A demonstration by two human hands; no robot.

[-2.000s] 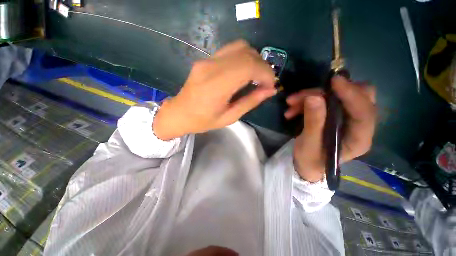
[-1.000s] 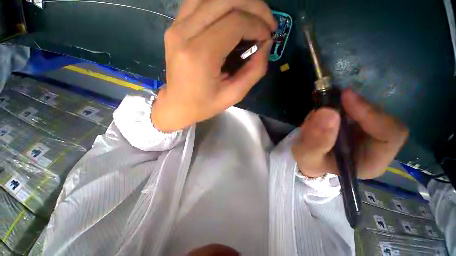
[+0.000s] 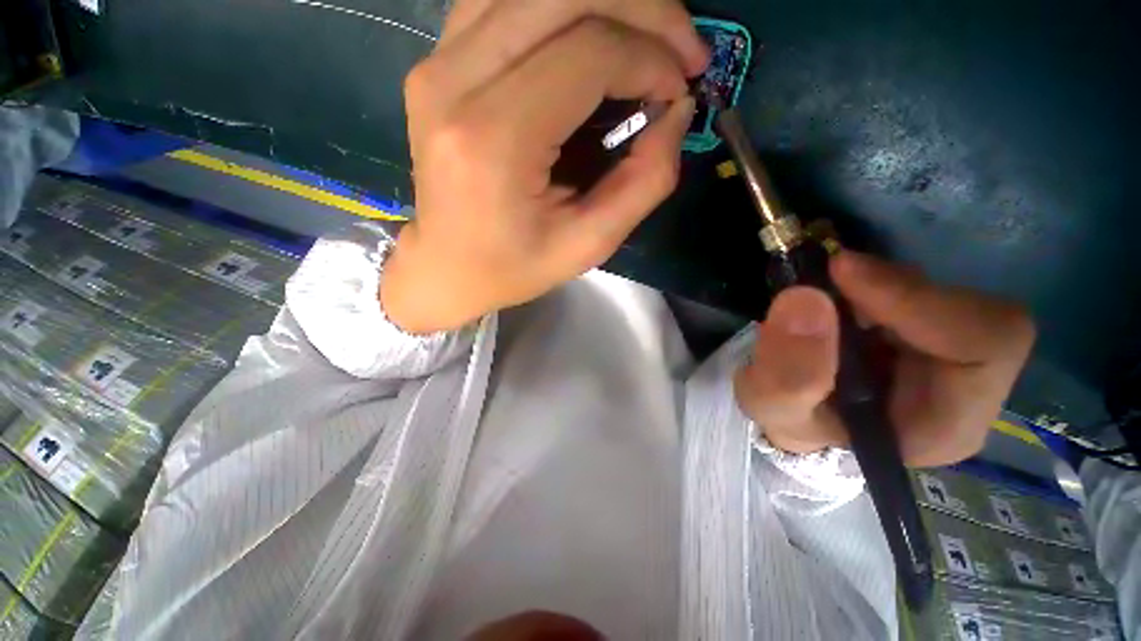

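Note:
A teal device housing [image 3: 745, 63] with a dark circuit board [image 3: 723, 56] inside lies on the dark green mat at top centre. My left hand [image 3: 532, 163] is at its left edge, thumb and forefinger pinched together at the board. A small silver-white battery [image 3: 624, 127] shows within the curl of that hand; its leads cannot be made out. My right hand [image 3: 888, 357] holds the black soldering iron [image 3: 863, 388] by its handle. The iron's tip is at the board's lower part, close to my left fingertips; exact contact cannot be told.
A small yellow piece [image 3: 727, 169] lies on the mat just below the housing. Solder wire [image 3: 363, 15] runs along the top left. A dark box-like item [image 3: 28, 50] is at the far left. Plastic-wrapped grey cartons [image 3: 94, 363] lie below the mat's edge, beside yellow-and-blue edging [image 3: 269, 185].
The housing came fully into view and now sits slightly further right. The iron's tip has swung left and down onto the board area. My left hand pinches at the board, with the battery showing inside it.

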